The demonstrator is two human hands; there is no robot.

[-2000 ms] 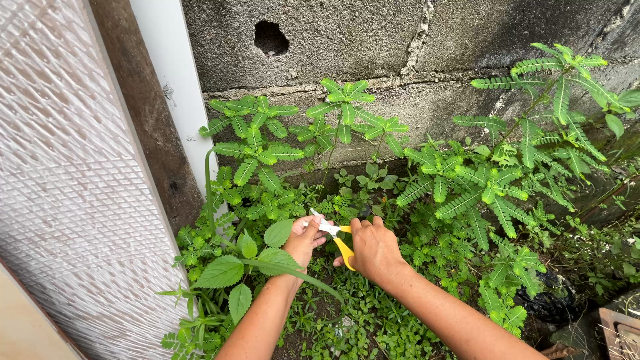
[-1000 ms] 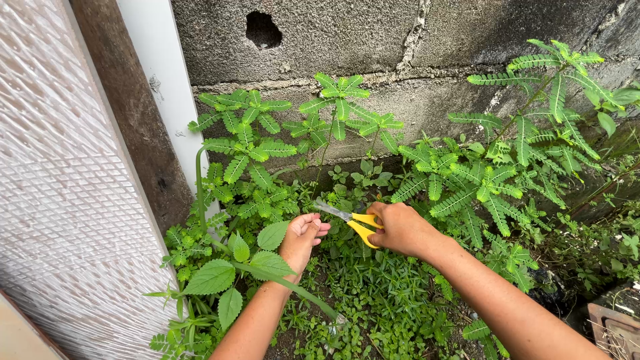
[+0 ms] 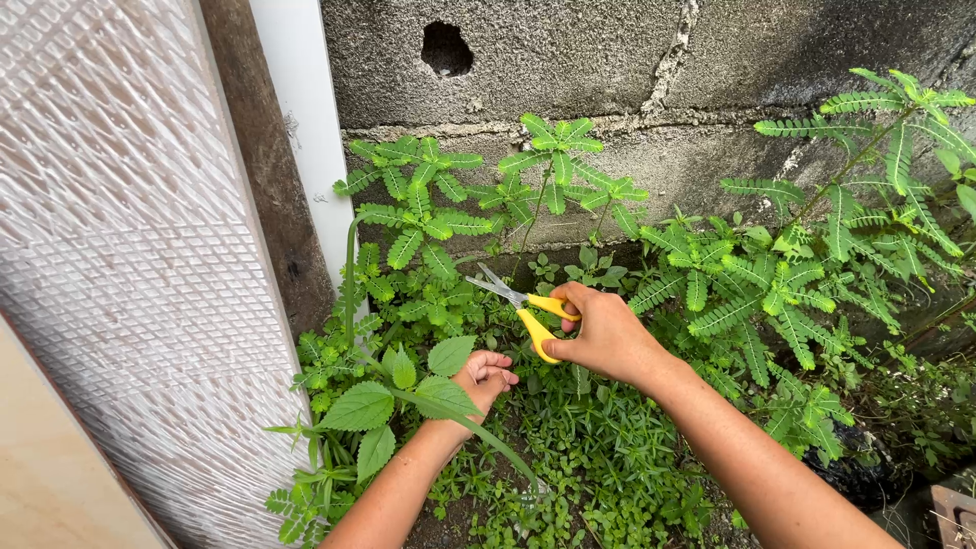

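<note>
Yellow-handled scissors are in my right hand, blades parted and pointing up and left over low weeds. My left hand is just below and left of the scissors, fingers curled; whether something small is between them cannot be told. A broad-leaved plant with serrated leaves partly covers my left wrist, and a long green blade of leaf arches across that forearm. Behind the scissors stand feathery-leaved plants, with a slender-stemmed one beside them.
A weathered concrete block wall with a hole runs behind the plants. At the left lean a textured tile panel, a brown wooden board and a white board. Larger feathery plants grow at the right, low weeds below.
The scissors, near my left fingers two seconds ago with white material there, now sit apart from them with blades opened wider. My left hand has dropped lower relative to the scissors.
</note>
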